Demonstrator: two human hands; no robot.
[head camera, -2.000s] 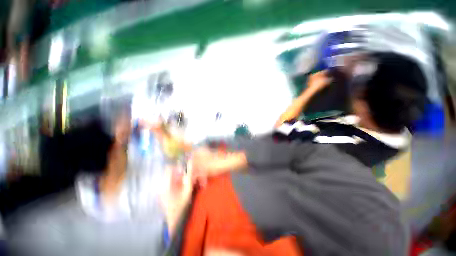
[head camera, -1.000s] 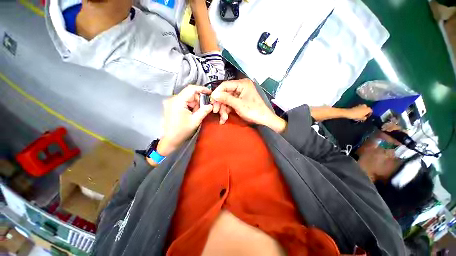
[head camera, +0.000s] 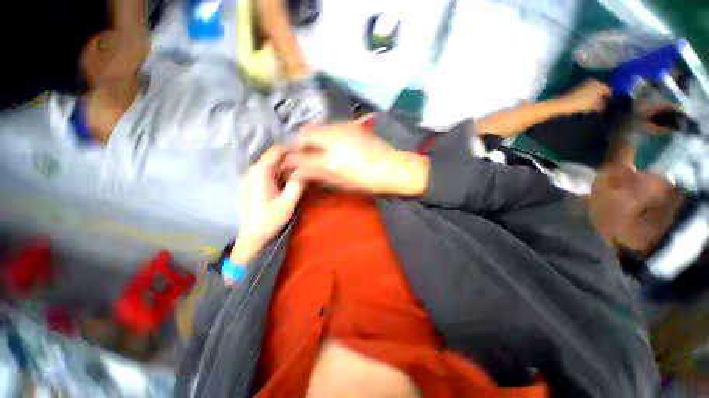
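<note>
My left hand (head camera: 264, 200), with a blue-banded watch at the wrist, is raised in front of my chest with its fingers bent. My right hand (head camera: 361, 161) reaches across from the right, and its fingers overlap the left fingertips. The frame is blurred and the fingers cover the space between the hands, so I cannot tell whether anything is held there. A dark rounded device part (head camera: 382, 33) lies on a white sheet (head camera: 497, 58) on the bench beyond my hands.
A person in a light grey top (head camera: 186, 148) is close on the left. Another person's forearm (head camera: 529, 116) reaches toward a blue sheet (head camera: 649, 68) at the upper right. A red stool (head camera: 151, 291) stands at the lower left. A clear plastic bag (head camera: 610, 48) lies on the green bench.
My right hand has moved left and turned over the left fingertips. The small grey thing seen between my fingers earlier is no longer visible. The view has shifted and blurred.
</note>
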